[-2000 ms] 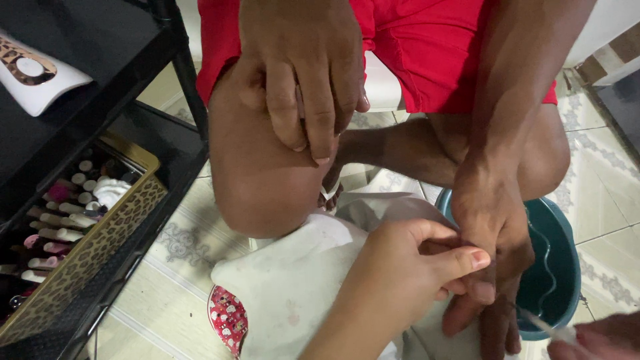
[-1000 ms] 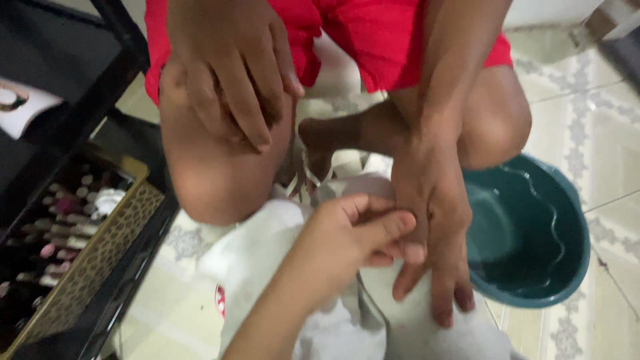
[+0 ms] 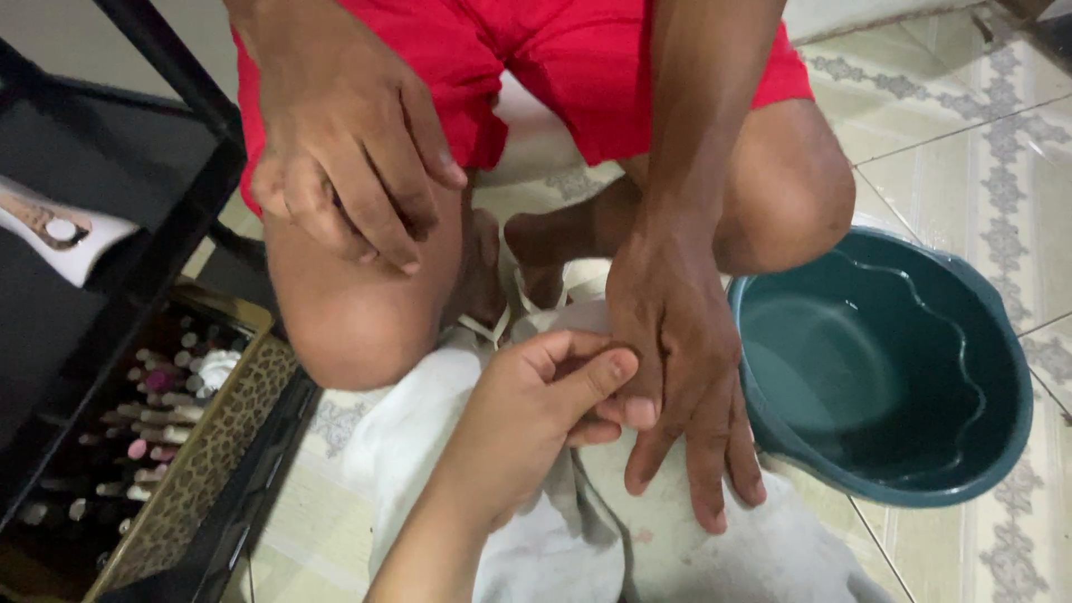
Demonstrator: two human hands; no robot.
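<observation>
My left hand [image 3: 557, 410] reaches up from the bottom centre, its thumb and bent fingers closed round the thumb side of the other person's hand [image 3: 682, 343]. That hand points down with its fingers spread over a whitish cloth [image 3: 670, 536]. The person's other hand [image 3: 352, 159] lies relaxed on a bare knee at the upper left. My right hand is out of the frame.
A teal plastic basin [image 3: 837, 360] stands on the patterned tile floor [image 3: 913, 176] at the right. At the left is a black shelf unit [image 3: 100, 142] with a white device [image 3: 71, 234] on it and a leopard-print box [image 3: 201, 444] of small bottles lower down.
My right hand, at the lower right two seconds ago with a thin tool, has left the view. The other person's fingers are now spread on the cloth. The view has shifted, showing more of the basin.
</observation>
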